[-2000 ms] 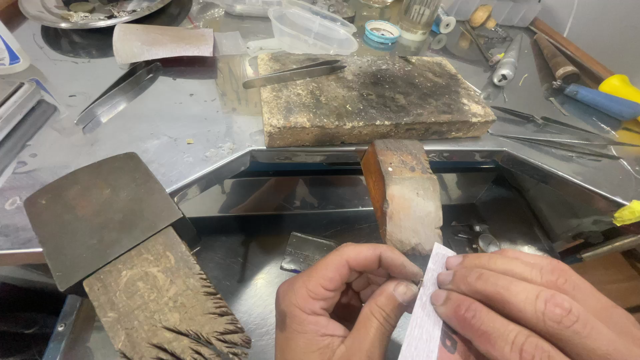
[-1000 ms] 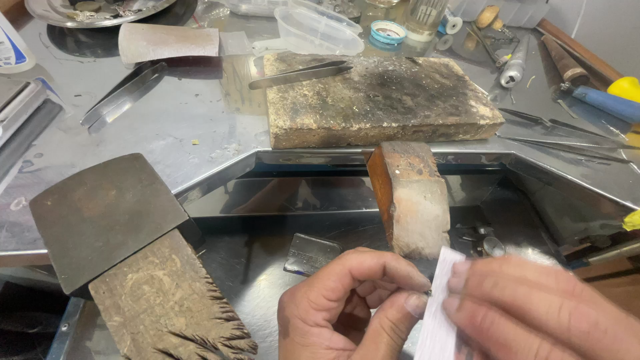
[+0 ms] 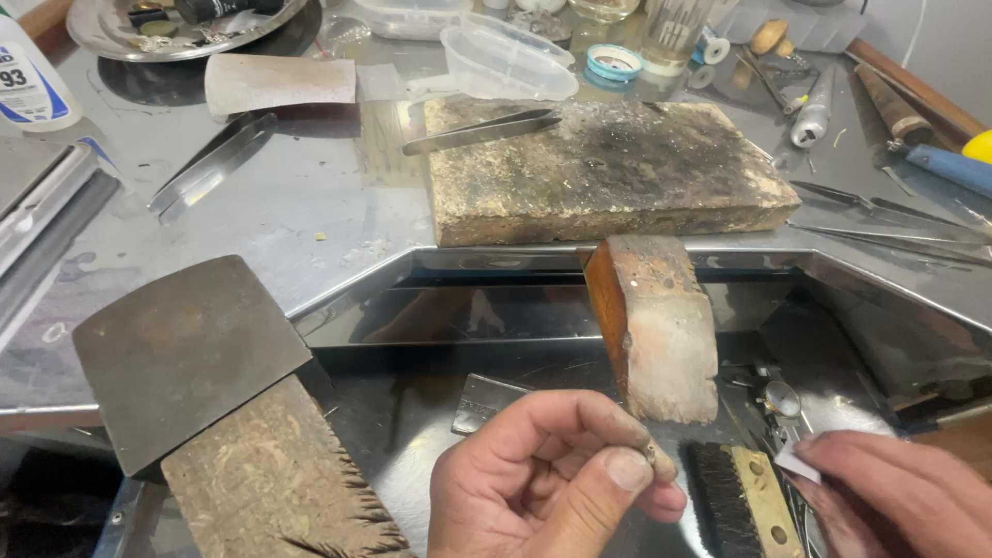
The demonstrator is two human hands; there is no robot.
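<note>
My left hand (image 3: pixel 554 473) pinches a tiny metal piece (image 3: pixel 649 449) between thumb and fingertips, just below the wooden bench pin (image 3: pixel 668 341); most of the piece is hidden by the fingers. At the lower right, my right hand (image 3: pixel 891 488) grips a small folded strip of white abrasive paper (image 3: pixel 797 463), a corner of which shows beyond the fingertips. Between the hands lies a wooden brush with dark bristles (image 3: pixel 748 496). Just above my right hand, a dial gauge (image 3: pixel 781 398) rests in the dark tray among other metal tools.
A scorched soldering block (image 3: pixel 612 170) with tweezers (image 3: pixel 480 132) on it stands behind the bench pin. At left are a steel block (image 3: pixel 194 356) and a frayed wooden board (image 3: pixel 271 473). More tweezers (image 3: pixel 213 167), a metal plate (image 3: pixel 186 39) and a plastic bottle (image 3: pixel 35 74) sit farther back.
My right hand has moved right, away from my left hand, taking the white paper with it. The brush now shows between the hands. My left hand keeps its pinch.
</note>
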